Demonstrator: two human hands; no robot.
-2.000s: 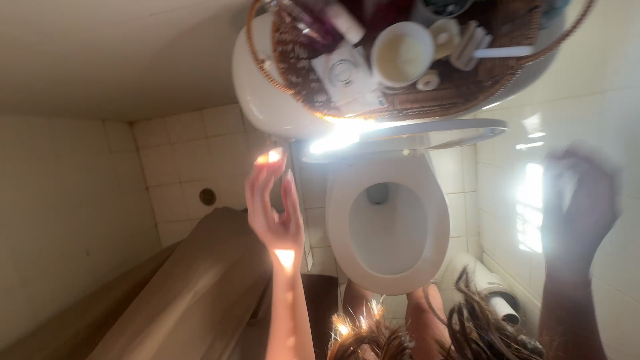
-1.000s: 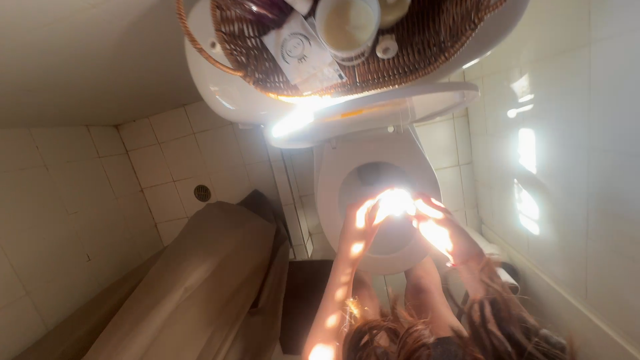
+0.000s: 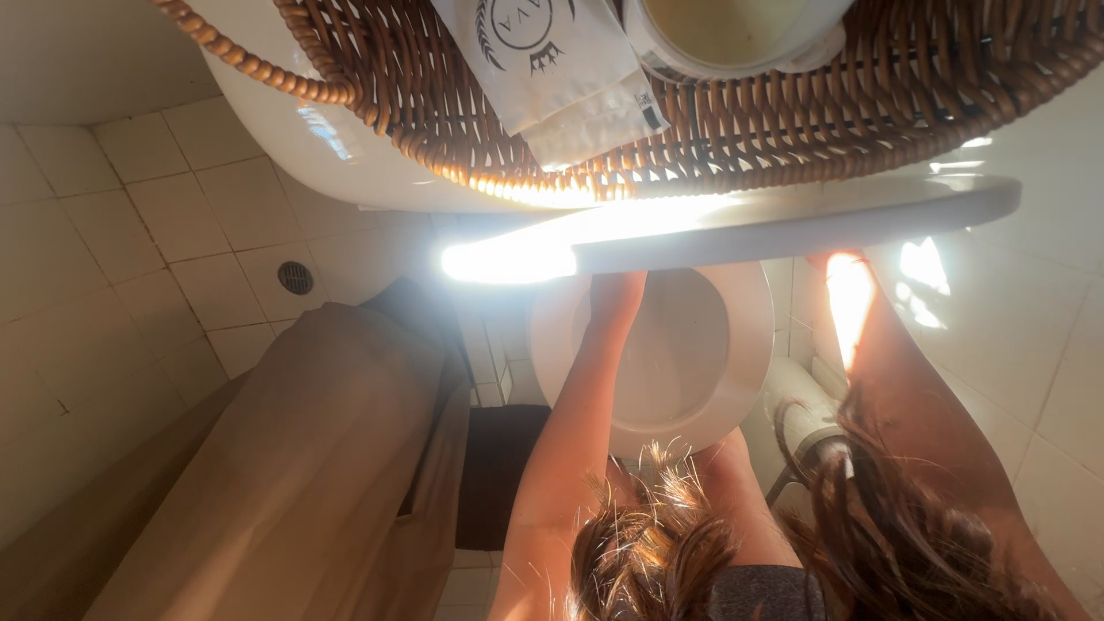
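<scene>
The raised toilet seat or lid [image 3: 776,233] crosses the view above the white toilet bowl [image 3: 749,345], its left end glaring in sunlight. My left forearm reaches up over the bowl's left part, and only the wrist end of my left hand [image 3: 618,289] shows before the lid's edge hides it. Right of the bowl, my right forearm also runs up to the lid; just a bit of my right hand [image 3: 832,259] shows there. The fingers of both hands are hidden, so what they touch or hold cannot be seen.
A wicker basket [image 3: 716,172] with a printed white packet [image 3: 561,78] and an open tub [image 3: 742,65] rests on the white cistern [image 3: 293,147]. A beige curtain [image 3: 302,448] hangs left, near a floor drain [image 3: 296,278]. A white cylindrical holder [image 3: 802,405] stands right of the bowl.
My hands were together over the bowl one second ago; they are now apart, up behind the raised seat or lid. The view has moved closer to the basket.
</scene>
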